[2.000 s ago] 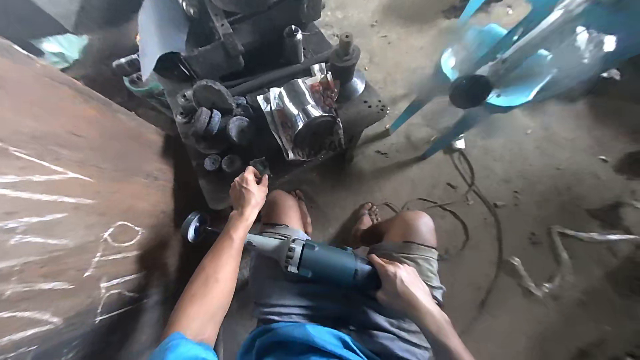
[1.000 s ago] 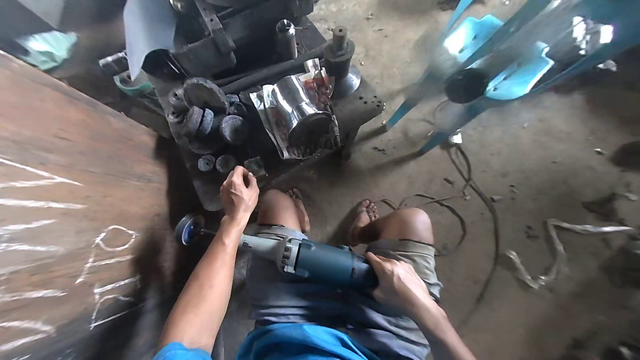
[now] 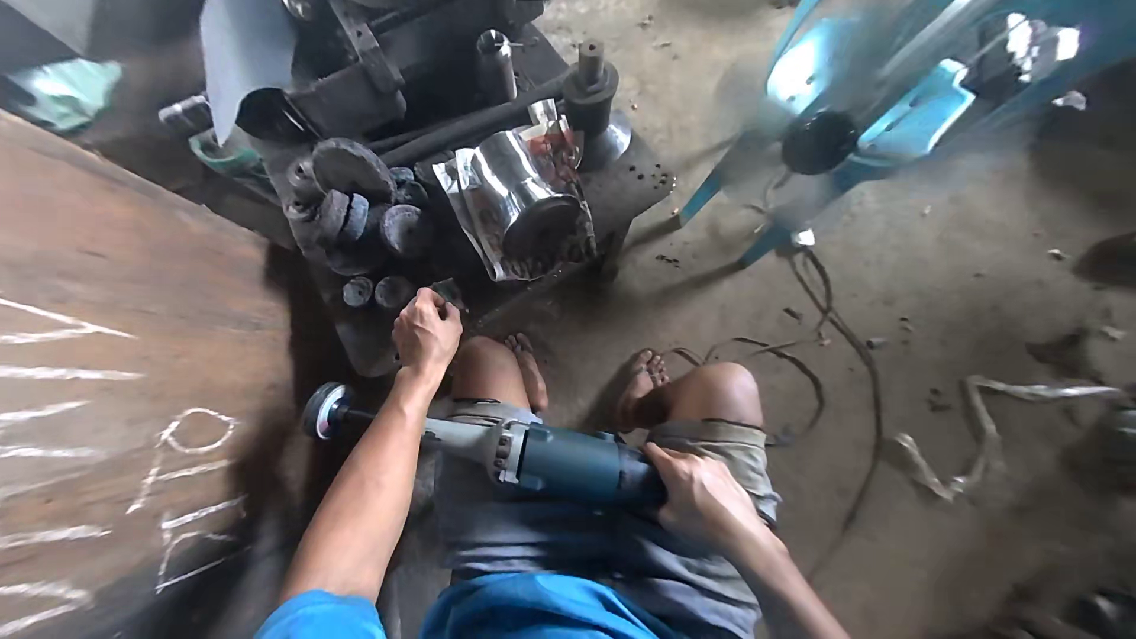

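A blue-green electric die grinder (image 3: 577, 463) with a grey nose lies across my lap. My right hand (image 3: 706, 497) is closed on its rear end. A round abrasive wheel (image 3: 327, 410) sits on the shaft at its far left end. Over the table's near edge, my left hand (image 3: 429, 330) pinches a small dark piece (image 3: 446, 291), whose kind I cannot tell. Beside that hand stand small round discs (image 3: 393, 292). Behind them are larger dark abrasive wheels (image 3: 353, 171). A shiny metal cylinder (image 3: 524, 182) rests on crumpled foil packaging to the right of the wheels.
The dark metal worktable (image 3: 635, 182) carries a heavy spindle part (image 3: 590, 89) and bars. A wooden panel (image 3: 133, 266) with chalk marks stands at the left. At the upper right is a blue plastic chair (image 3: 914, 111). A cable (image 3: 865, 346) and a pale strip (image 3: 981, 435) lie on the floor.
The grinder stays across my lap with my right hand on it. My left hand remains at the table's near edge. Nothing else has plainly moved.
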